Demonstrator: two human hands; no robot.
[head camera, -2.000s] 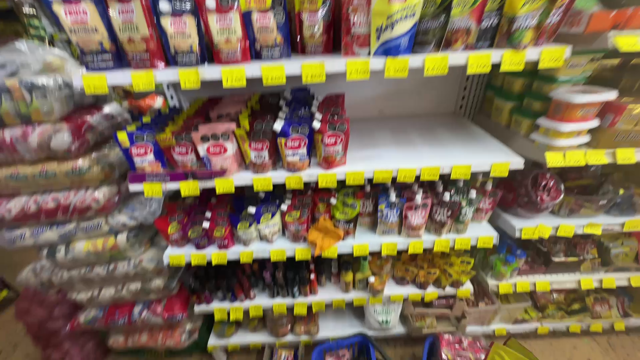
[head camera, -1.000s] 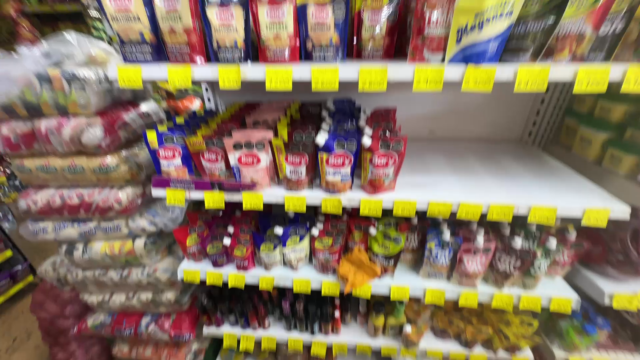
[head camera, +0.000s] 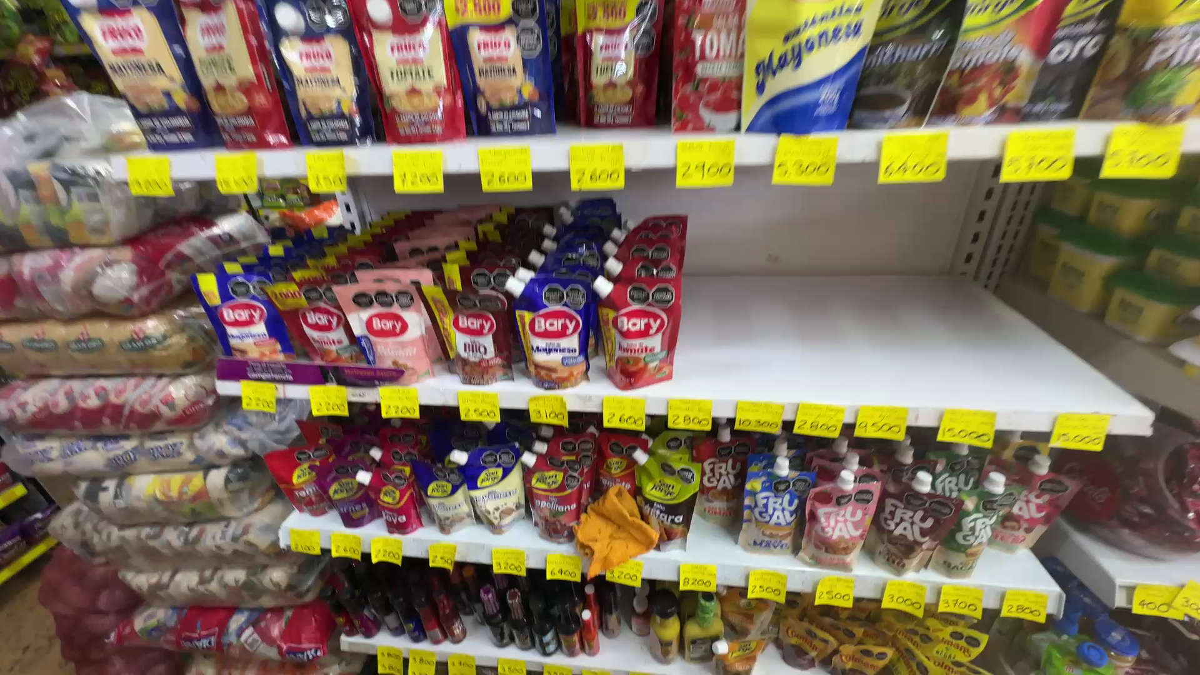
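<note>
Neither of my hands shows in the head view. Rows of Bary sauce pouches (head camera: 553, 328) stand upright on the left part of a white shelf (head camera: 872, 356); its right part is bare. Fruco pouches (head camera: 412, 75) and a blue and yellow mayonnaise pouch (head camera: 806, 61) stand on the shelf above. Below, San Jorge pouches (head camera: 497, 487) stand left of Frugal pouches (head camera: 844, 525). A crumpled orange cloth (head camera: 616, 530) hangs over that shelf's front edge, between pouches. Small sauce bottles (head camera: 666, 628) and yellow sachets (head camera: 862, 647) occupy the lowest visible shelf.
Plastic-wrapped bundles (head camera: 103, 347) are piled high along the left side of the shelving. Tubs with green lids (head camera: 1087, 262) sit on another shelf unit at the right. Yellow price tags (head camera: 597, 167) line the shelf edges. A red mesh sack (head camera: 80, 600) lies low at the left.
The view has come closer to the left part of the shelves, and the lower baskets and right-hand tubs seen earlier have left the frame. The pouches and the orange cloth keep their places.
</note>
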